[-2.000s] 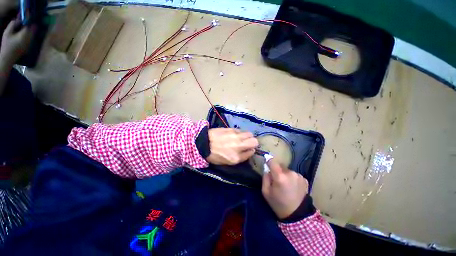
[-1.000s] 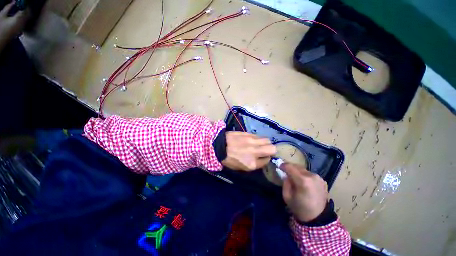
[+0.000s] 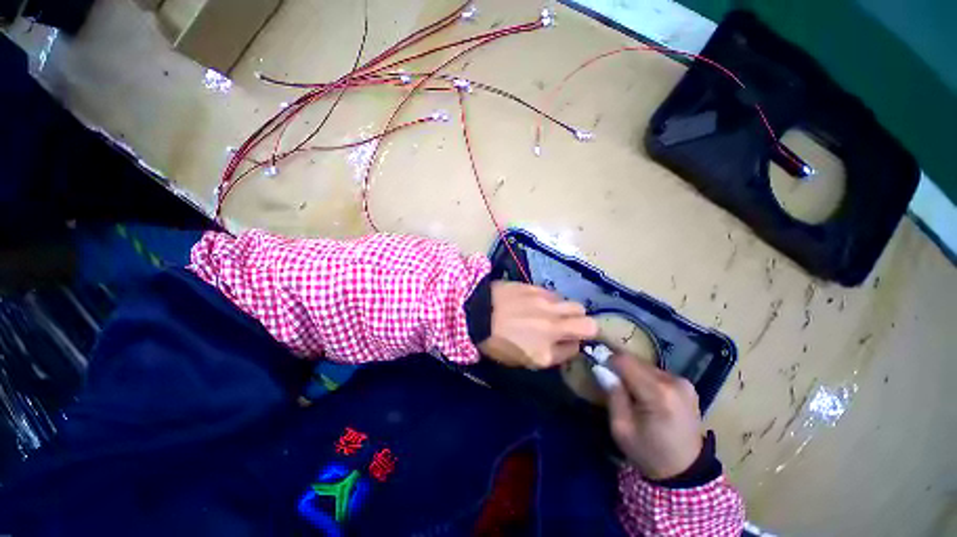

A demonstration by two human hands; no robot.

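A black front shell (image 3: 687, 341) lies tray side up on the bench, close to my body. My left hand (image 3: 537, 323) is over its large round opening, fingers closed on the end of a wire lead (image 3: 511, 248). My right hand (image 3: 653, 411) is at the opening's near side and holds a small white tool (image 3: 604, 373). The tool's tip meets the lead end by my left fingertips. The exact contact is hidden by the fingers. My left forearm and hand cover the shell's near left part.
A second black shell (image 3: 724, 131) lies at the back right, a red lead over its round hole. Loose red and dark leads (image 3: 346, 79) spread at the back left. A cardboard box (image 3: 222, 29) is at the upper left. A green belt (image 3: 881, 63) runs behind a pale rail.
The camera view has shifted, so the bench items appear further right. Both hands stay at the round opening with the lead end and white tool, with only small movements.
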